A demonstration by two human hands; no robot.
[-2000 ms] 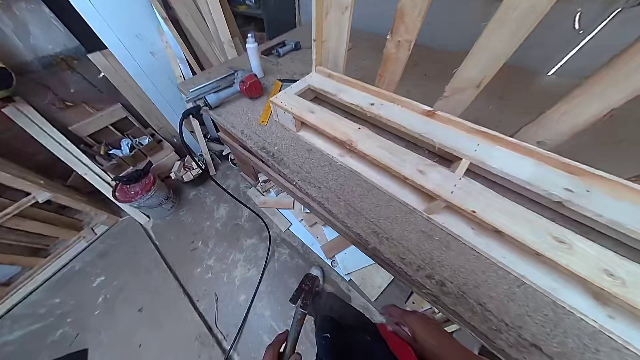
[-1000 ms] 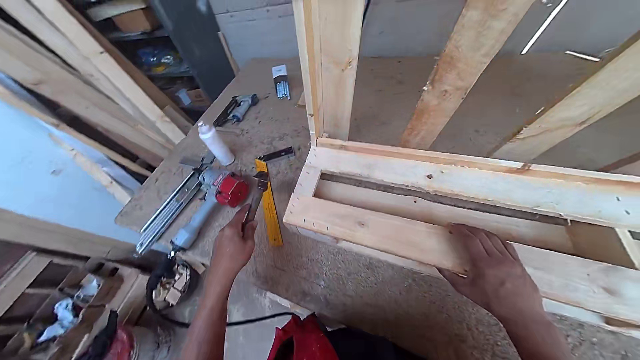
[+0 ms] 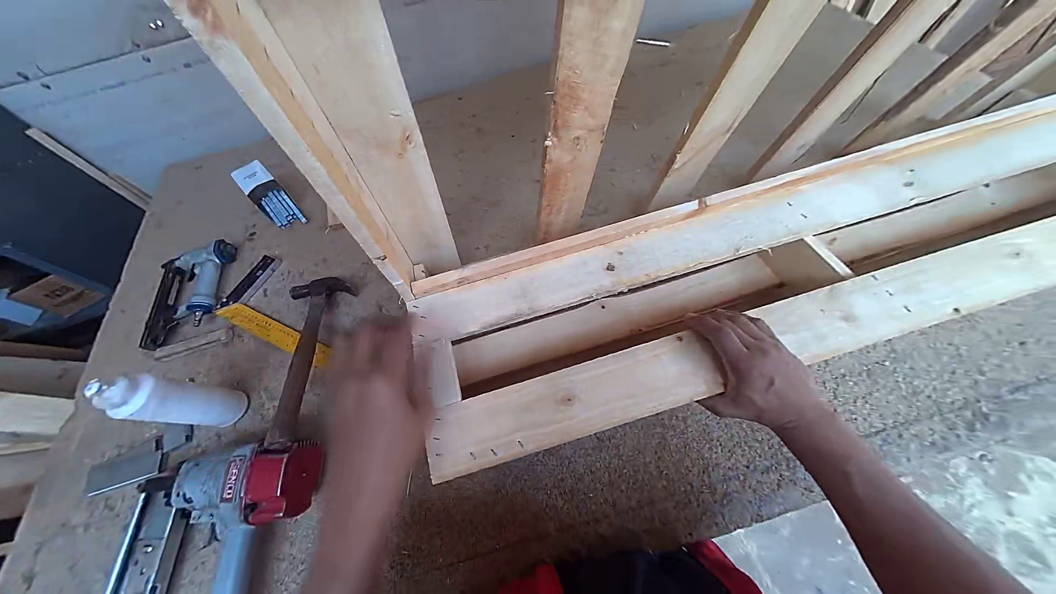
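A long wooden frame (image 3: pixel 569 400) of nailed or stapled boards lies on a particleboard bench. My right hand (image 3: pixel 755 371) grips its near board, fingers over the inner edge and thumb at the outer side. My left hand (image 3: pixel 375 371), blurred by motion, is at the frame's left end; whether it touches the wood is unclear, and its fingers cannot be made out. Just left of it a claw hammer (image 3: pixel 304 355) lies with its head toward the back, its handle end against a red and grey Senco pneumatic nailer (image 3: pixel 247 487). Under the hammer handle lies a yellow square's blade (image 3: pixel 264 330).
Upright boards (image 3: pixel 590 115) rise behind the frame. On the bench (image 3: pixel 495 165) at left are a white spray can (image 3: pixel 169 400), a small pneumatic stapler (image 3: pixel 194 285) and a pack of fasteners (image 3: pixel 268 194). Dark shelving (image 3: pixel 62 206) stands beyond the bench's left edge.
The hammer was in my left hand one second ago and now lies on the bench, let go. My left hand has moved to the frame's end. The view has shifted closer to the frame.
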